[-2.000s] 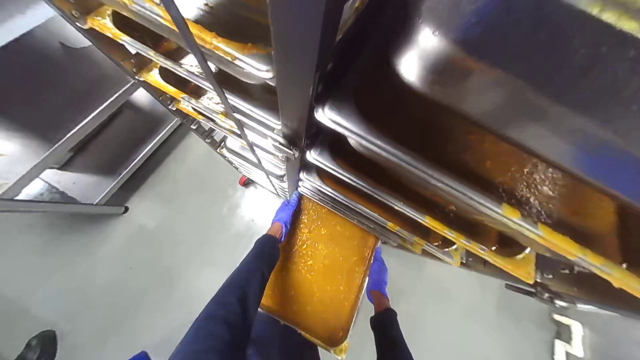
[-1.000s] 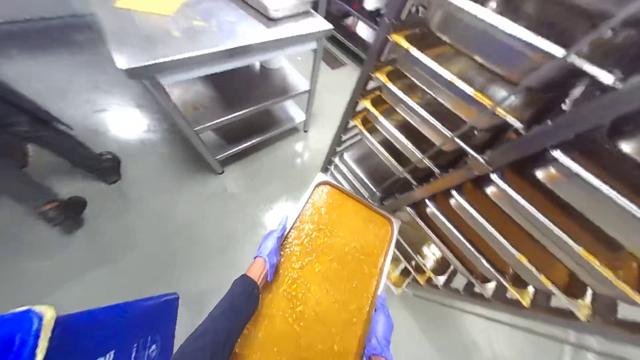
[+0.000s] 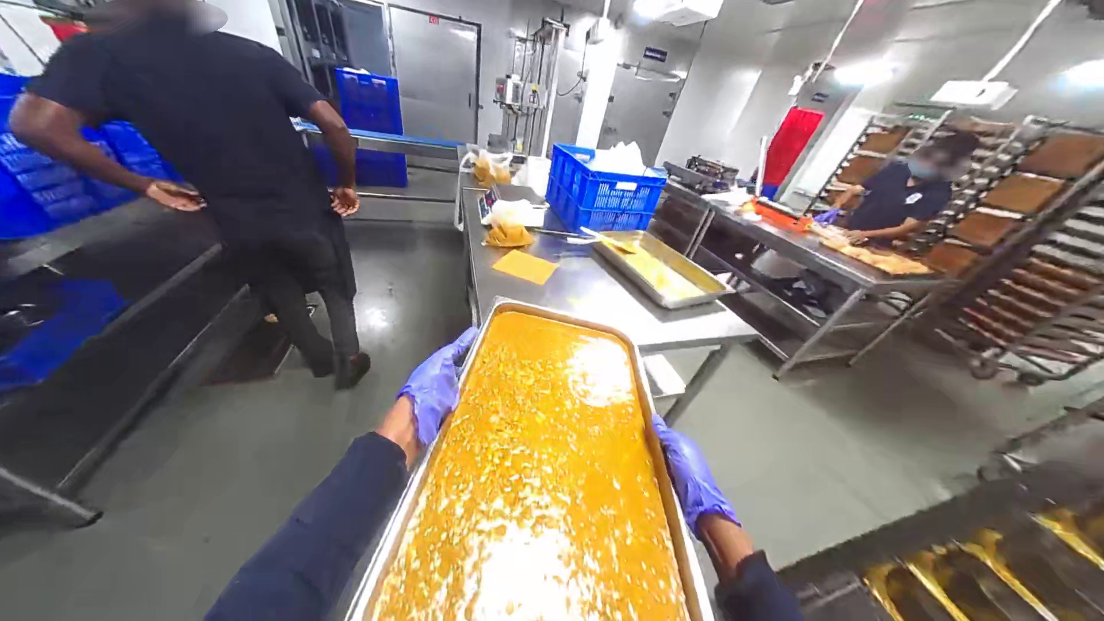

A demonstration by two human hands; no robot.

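A metal sheet tray (image 3: 645, 388) holds a glossy orange-yellow layer with small pale bits. My left hand (image 3: 437, 388), in a purple glove, grips its left rim. On the opposite rim is my right hand (image 3: 690, 474), gloved alike. The tray's far end is close to the near edge of a steel table (image 3: 586, 297). On that table lie another metal tray (image 3: 664, 272) with yellow residue and a utensil, an orange-yellow sheet (image 3: 524, 266), a tied bag of orange material (image 3: 509, 226) and a blue plastic crate (image 3: 604, 190).
A person in dark clothes (image 3: 216, 129) stands at the left beside blue crates (image 3: 52, 181). Another person (image 3: 906, 194) works at a farther steel table (image 3: 802, 250) by loaded tray racks (image 3: 1026, 190). A rack with orange-smeared trays (image 3: 940, 573) is at the lower right.
Two seconds ago the tray was at the rack between stacked trays; now my hands hold it away from the rack, toward the steel table. The view has swung from rack to room.
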